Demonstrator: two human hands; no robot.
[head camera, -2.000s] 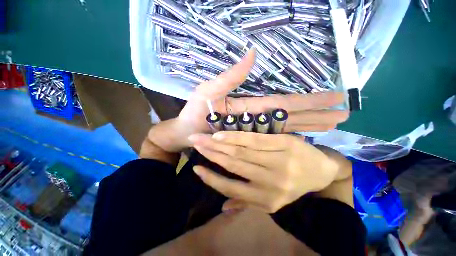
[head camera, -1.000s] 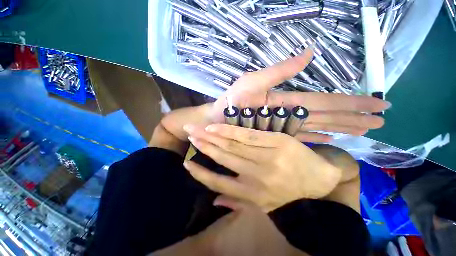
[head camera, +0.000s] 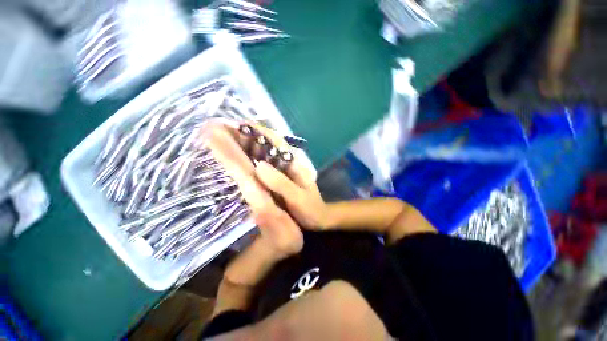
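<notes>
Several small cylinders stand side by side between my two hands, with their dark ends and pale centres facing up. My left hand is along their left side, its fingers pointing up and left over the tub. My right hand presses against them from the lower right. The cylinders' lower parts are hidden by the hands, and the fingers are blurred. A white plastic tub holds a heap of silver cylinders with thin rods under and left of the hands. A short dark piece shows beside the fingers at the tub's right edge.
A green bench carries the tub, a smaller white container at the upper left and more silver parts at the top. A clear bag hangs at the bench edge. A blue bin with silver parts is at right.
The view has swung to the right and turned, so the tub now shows tilted at left and the blue bin at right. Both hands remain together around the cylinders.
</notes>
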